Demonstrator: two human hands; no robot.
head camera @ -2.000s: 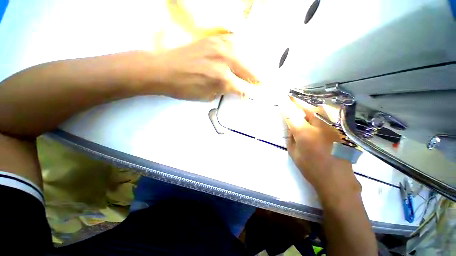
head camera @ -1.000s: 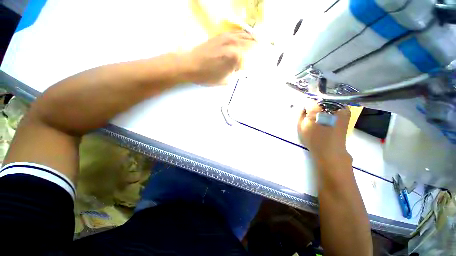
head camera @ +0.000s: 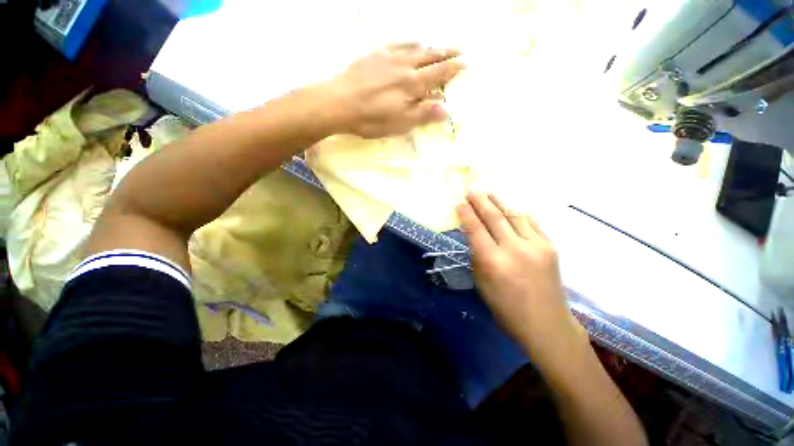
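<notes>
The pale yellow garment panel (head camera: 370, 174) lies on the white table, partly bleached by glare, with one corner over the front edge. My left hand (head camera: 396, 91) rests on its upper part, fingers apart. My right hand (head camera: 515, 253) is at the panel's right side near the table edge, fingertips on or close to the cloth. Slim two-pronged metal tweezers (head camera: 448, 261) stick out leftward from under my right hand, which seems to hold them. Glare hides the cloth's far side and any seam.
The sewing machine head (head camera: 688, 74) is at upper right, with a round dark knob (head camera: 694, 131). A black flat object (head camera: 749, 187) and blue-handled snips (head camera: 783, 348) lie at right. Heaped yellow garment pieces (head camera: 270, 244) are below the table at left. A scale runs along the front edge.
The view has shifted left. My right hand has left the needle area and moved to the front edge beside the cloth. The yellow panel has come nearer to me, with its corner over the edge.
</notes>
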